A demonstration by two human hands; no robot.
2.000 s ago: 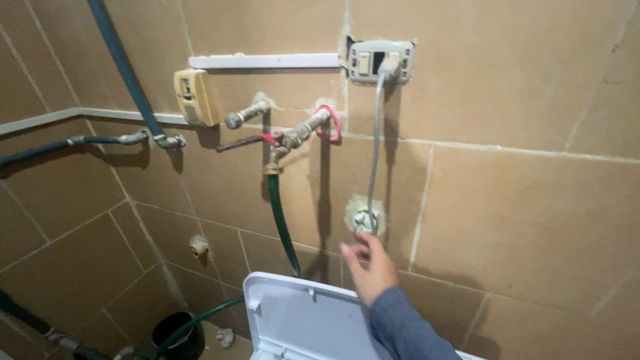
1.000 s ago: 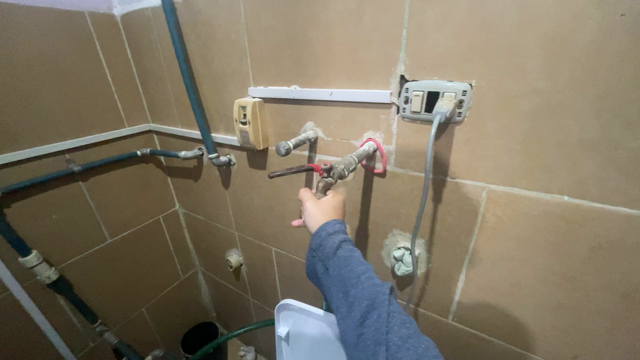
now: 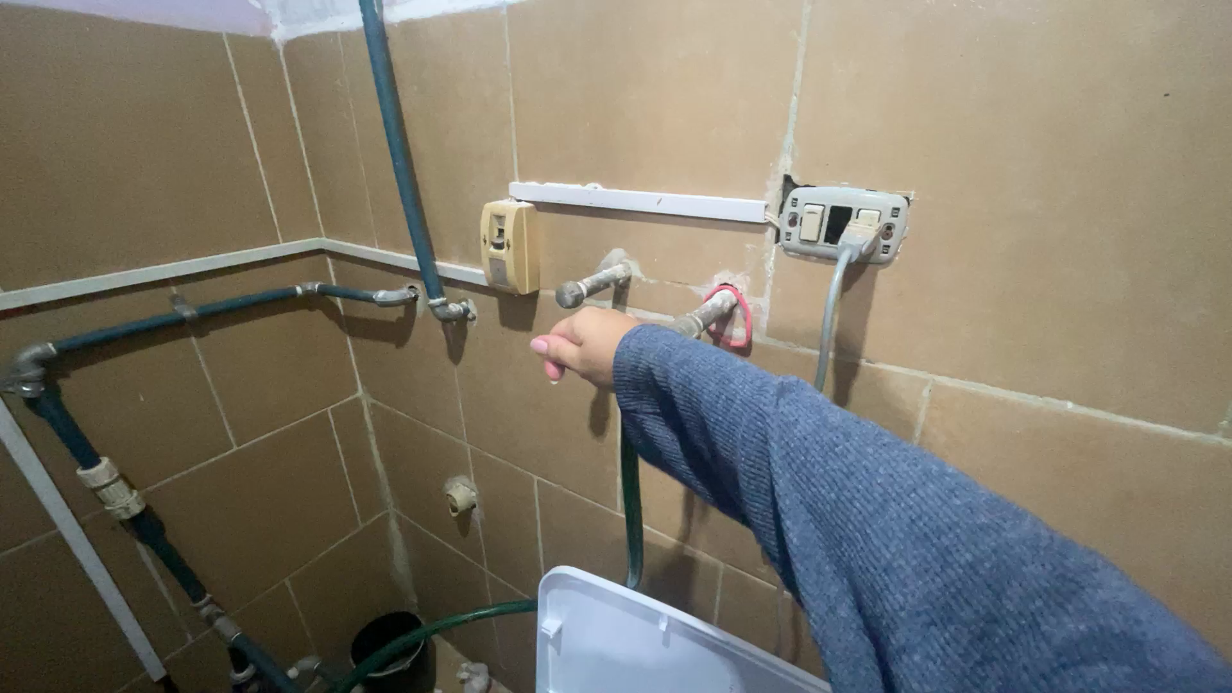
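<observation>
My right hand (image 3: 585, 348), in a blue-grey sleeve, reaches in from the lower right with its fingers curled. It is at the wall faucet, whose metal pipe (image 3: 705, 314) comes out of the tiles beside a pink-red ring (image 3: 739, 313). Hand and sleeve hide the faucet's body and lever, so whether the fingers grip the lever is not visible. Just above the hand a capped metal pipe stub (image 3: 592, 285) juts from the wall. Under the sleeve hangs a green hose (image 3: 631, 510). My left hand is out of view.
A grey outlet plate (image 3: 842, 226) with a plugged-in cord (image 3: 830, 318) is at the right. A beige switch box (image 3: 510, 247) and blue-green pipes (image 3: 397, 144) are fixed to the walls. Below are a raised white plastic lid (image 3: 645, 640) and a black bucket (image 3: 393, 654).
My right hand went from beside the lower wall fitting up to the faucet. Its fingers have since moved to the left side, where the lever showed a second ago. The view has shifted.
</observation>
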